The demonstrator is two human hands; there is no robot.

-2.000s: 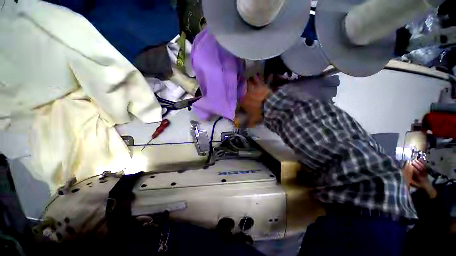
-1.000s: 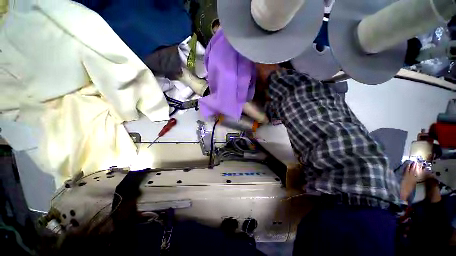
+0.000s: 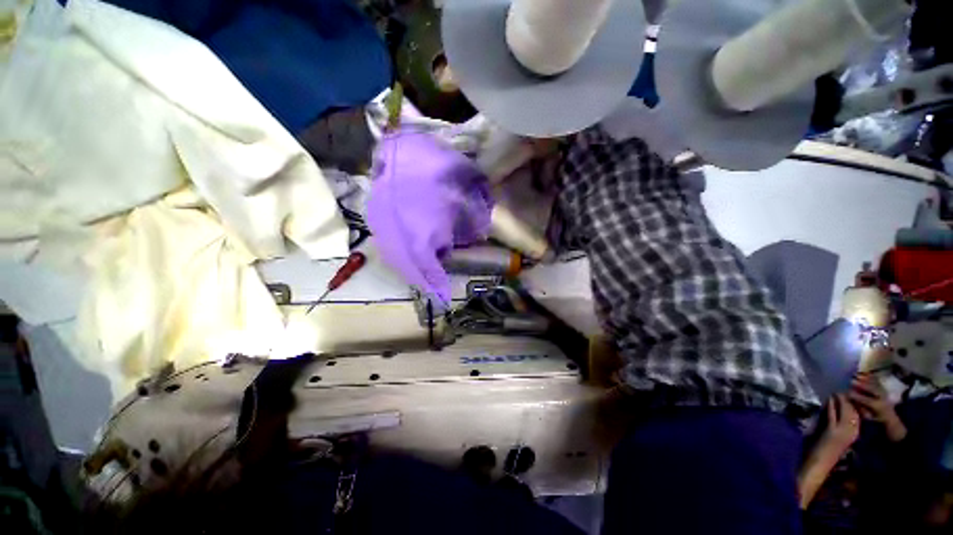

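A crumpled purple cloth (image 3: 418,204) lies behind the long off-white sewing machine (image 3: 449,418). A checked sleeve reaches in from the lower right. My right hand (image 3: 535,176) is at its end, dark and blurred, beside the cloth's right side; its fingers and grip cannot be made out. A pale cone-shaped piece (image 3: 519,230) and a grey tube with an orange end (image 3: 483,260) lie by the cloth. A red-handled thin tool (image 3: 345,272) lies to the left. My left hand is not in view.
Cream fabric (image 3: 157,178) is heaped at the left, with navy cloth (image 3: 282,52) behind. Large grey discs with pale thread cones (image 3: 559,31) overhang the top. At the far right, another person's hands (image 3: 836,423) are at a lit machine (image 3: 865,313).
The purple cloth has shifted left and crumpled, its lower corner now further down. The checked sleeve has changed angle. The grey tube shows more clearly. The other person's hands have moved slightly lower.
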